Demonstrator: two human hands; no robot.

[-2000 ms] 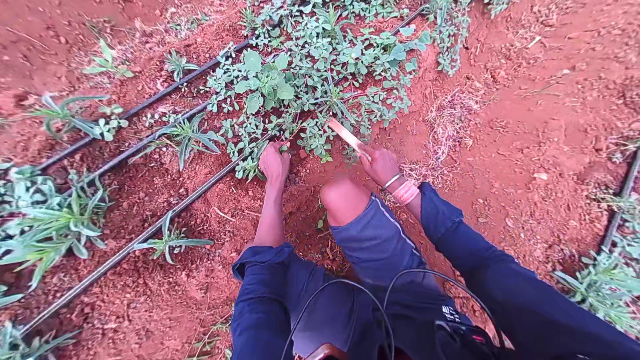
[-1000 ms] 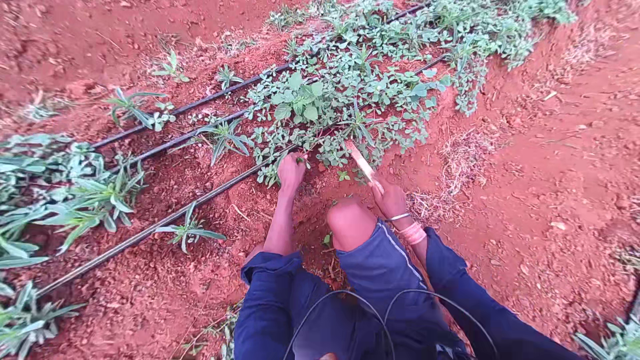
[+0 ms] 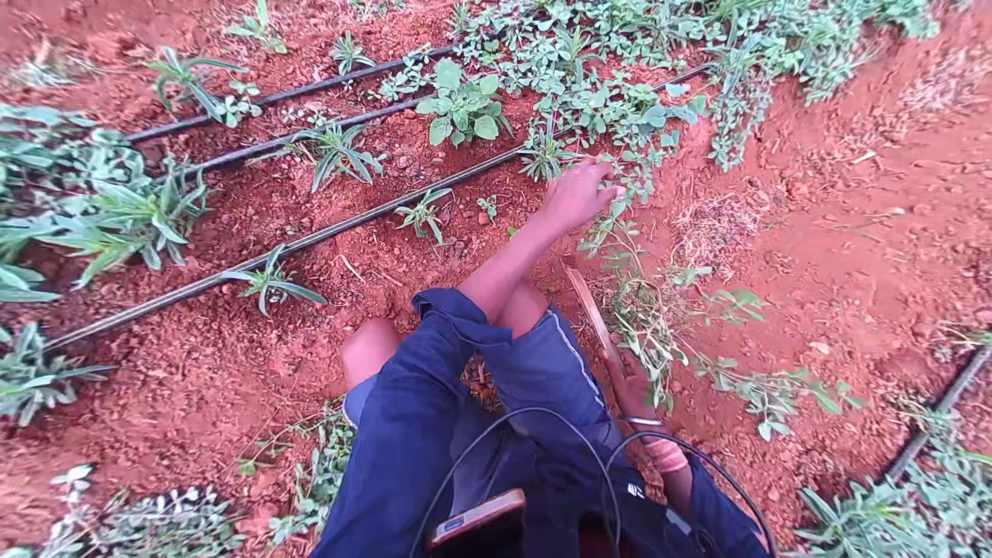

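My left hand is stretched forward to the near edge of the leafy weeds. Its fingers are bent at some thin stems, and whether they grip them is unclear. Lower right, my right hand is closed around a flat wooden stick or handle that points up and left. Uprooted-looking weed stems lie against this hand and trail to the right over the red soil. A broad-leaved plant stands beyond my left hand.
Black drip irrigation pipes run diagonally over the soil, with spiky young plants beside them. Another pipe lies at the far right. Loose weeds are near my left side, and a phone rests at my lap.
My left hand has moved right and forward. My right hand has drawn back with the stick, and weed stems now lie beside it. Soil shows around the broad-leaved plant where weeds were thick.
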